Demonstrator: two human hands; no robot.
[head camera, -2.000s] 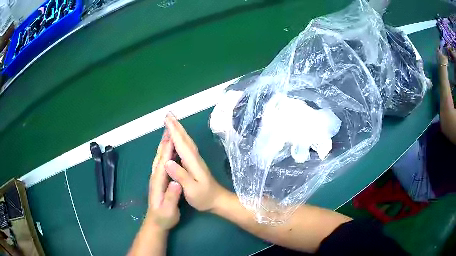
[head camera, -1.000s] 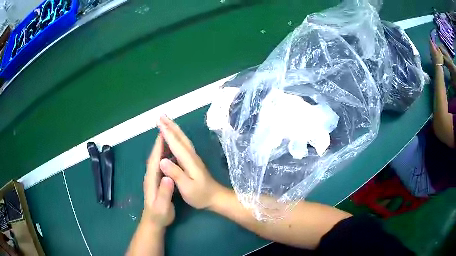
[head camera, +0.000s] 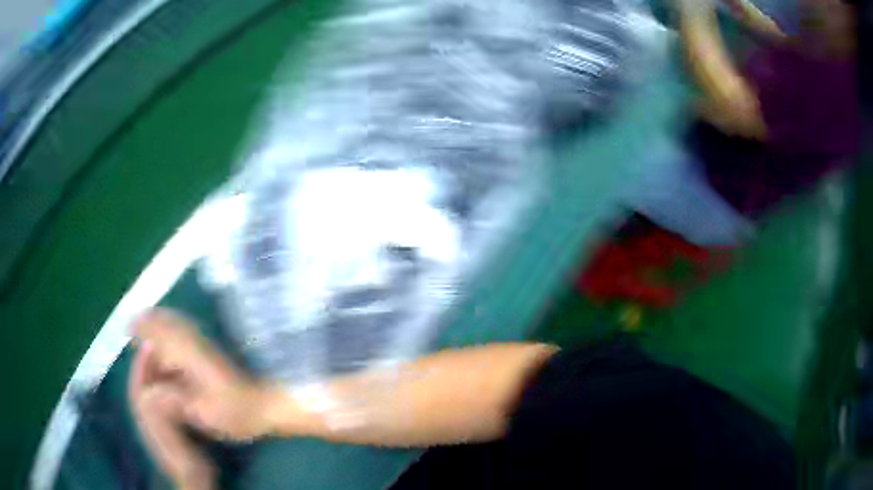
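The frame is strongly blurred. My right hand (head camera: 215, 388) is at the lower left, its forearm reaching in from the lower middle. My left hand (head camera: 161, 431) shows only in part, against or close beside the right; its wrist is cut off by the bottom edge. I cannot tell whether anything is between the palms. A large clear plastic bag (head camera: 383, 124) with dark contents lies beyond my right forearm, its near end against or over the forearm. A bright white crumpled lump (head camera: 359, 215) shows on or in the bag.
The green bench (head camera: 517, 278) has a white strip (head camera: 144, 287) beside the darker green belt (head camera: 105, 182). At the upper right is a seated person in dark purple (head camera: 799, 105), arms over the bench. A red stool (head camera: 641, 273) stands below. A blurred blue edge shows at the upper left.
The view has swung to the right, so bag, bench and hands appear further left and blurred. The two black handles are no longer distinguishable; the carton has left the picture. My hands remain close together.
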